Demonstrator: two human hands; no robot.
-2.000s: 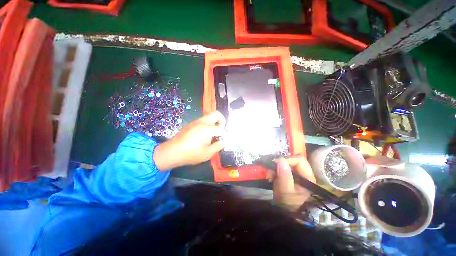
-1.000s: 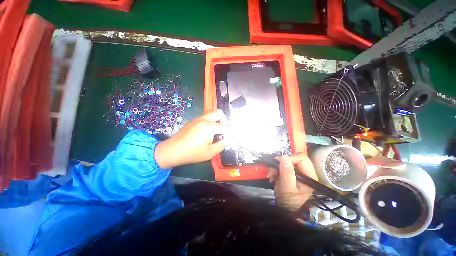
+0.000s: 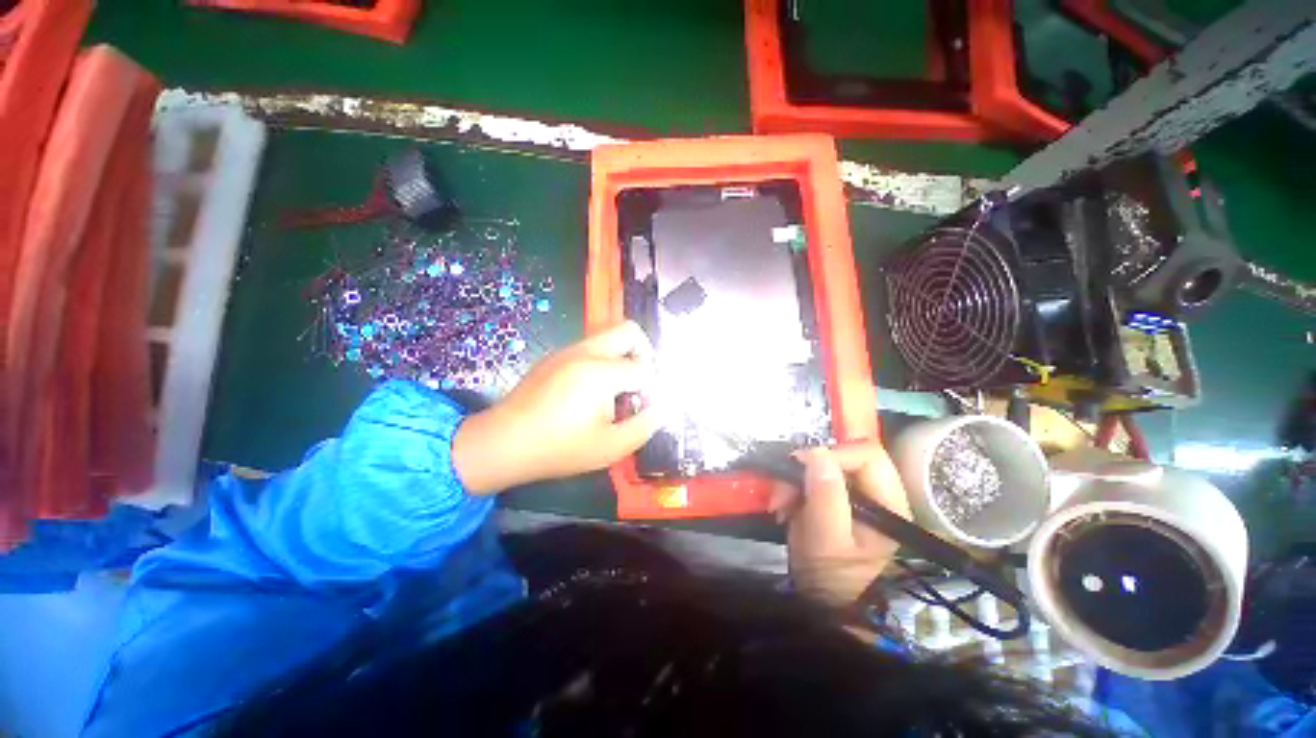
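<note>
A black tablet unit [image 3: 632, 274] lies open in an orange-red foam fixture [image 3: 852, 310]. Its large battery [image 3: 722, 245] glares strongly, with a small black part [image 3: 684, 297] on it. My left hand [image 3: 556, 414] reaches over the fixture's left side, fingertips pinched at the tablet's left edge; glare hides whether they hold anything. My right hand [image 3: 841, 519] holds a black soldering iron [image 3: 924, 542] at the fixture's near right corner, its front end over the circuit board [image 3: 707, 450]. The tip is lost in glare.
Wired components [image 3: 433, 310] and a black ribbed block [image 3: 416, 188] lie left. Stacked fixtures [image 3: 72, 289] and a white compartment tray [image 3: 209, 303] stand far left. Right are a fume fan [image 3: 953, 306], tip cleaner [image 3: 970, 483] and white round holder [image 3: 1220, 534]. More framed tablets [image 3: 880, 118] lie beyond the metal edge.
The framed tablets beyond the metal edge have moved to the right. Both hands and the iron stay in nearly the same places.
</note>
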